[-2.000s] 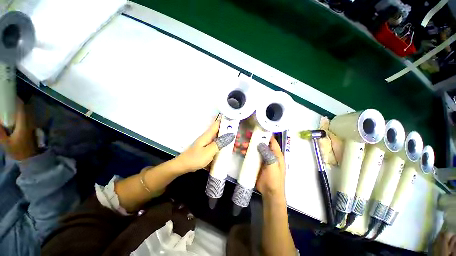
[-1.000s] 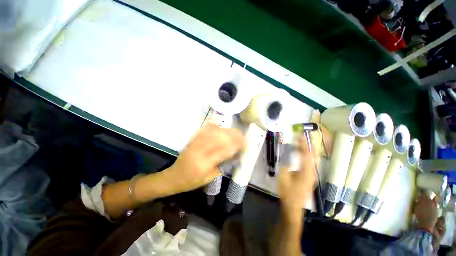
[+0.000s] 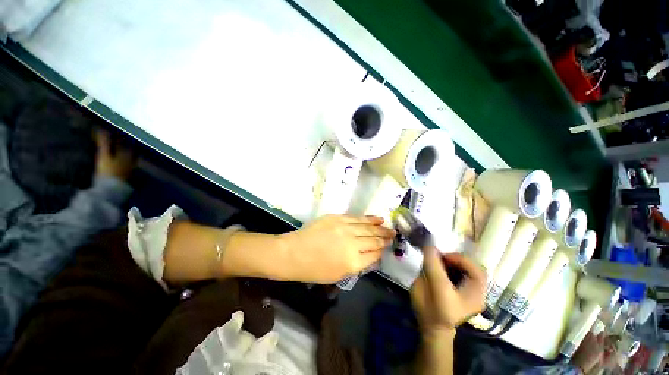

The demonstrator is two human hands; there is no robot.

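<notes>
Two cream-white hair dryers lie side by side on the white bench in front of me, the left one and the right one, dark round openings facing up. My left hand lies flat across both handles, fingers together, covering their lower parts. My right hand is closed around the small hammer. The hammer's yellow-green and metal head is blurred, just right of my left fingertips, over the right dryer's handle. The hammer's handle is mostly hidden by my hand. A dark marker-like stick lies partly hidden beside them.
Several hair dryers stand in a row at right, cords toward me. A beige crumpled cloth lies before them. The green belt runs beyond the bench. A red basket is at upper right. Neighbours' hands show at far left and lower right.
My right hand has picked up the hammer and brought it left to the dryers. My left hand has flattened over the handles. The view has shifted, showing more of the right side.
</notes>
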